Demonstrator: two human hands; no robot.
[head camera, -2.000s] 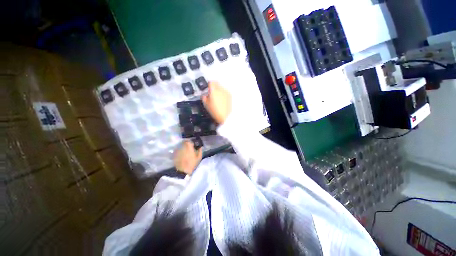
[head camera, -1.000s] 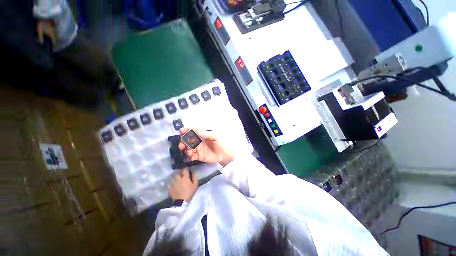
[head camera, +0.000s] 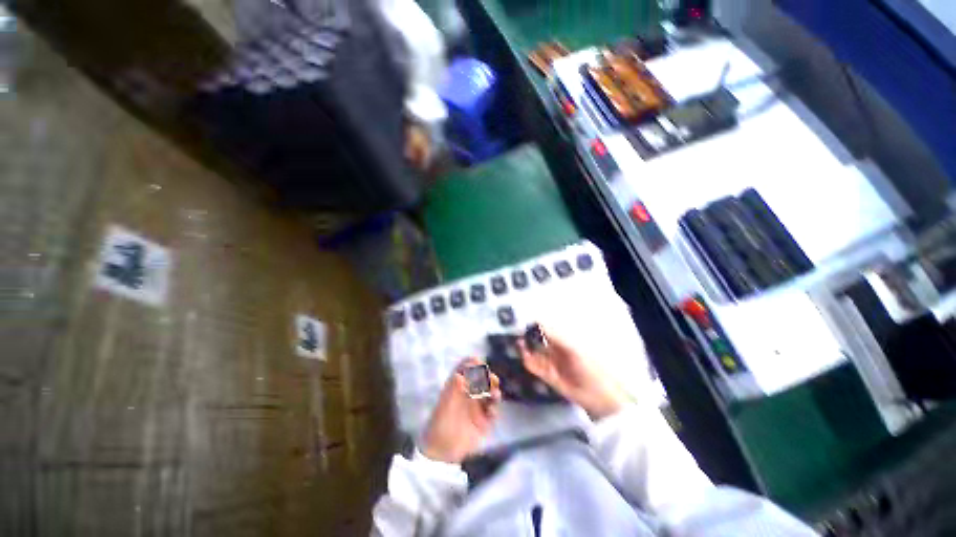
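Observation:
My left hand (head camera: 461, 417) holds a dark square housing with a pale rim (head camera: 478, 380) at its fingertips. My right hand (head camera: 571, 376) holds a small dark square part (head camera: 536, 337) between thumb and fingers. Both hands are above the white blister tray (head camera: 419, 362), on either side of a black fixture (head camera: 509, 367), which the right hand partly covers. A row of dark squares (head camera: 499, 285) lies along the tray's far edge, with one more square (head camera: 506, 315) below it. The picture is blurred.
The white machine bed (head camera: 734, 157) is at right, with a black fixture (head camera: 746, 243), an orange-brown fixture (head camera: 627, 86) and a red button (head camera: 695, 309). Wrapped cartons (head camera: 231, 367) fill the left. A person's hand (head camera: 418, 145) and a blue stool (head camera: 469, 89) are at the top.
The view has swung left, so more cartons and machine bed show. My left hand has risen from the fixture's near side and now holds the pale-rimmed housing; my right hand holds a darker part.

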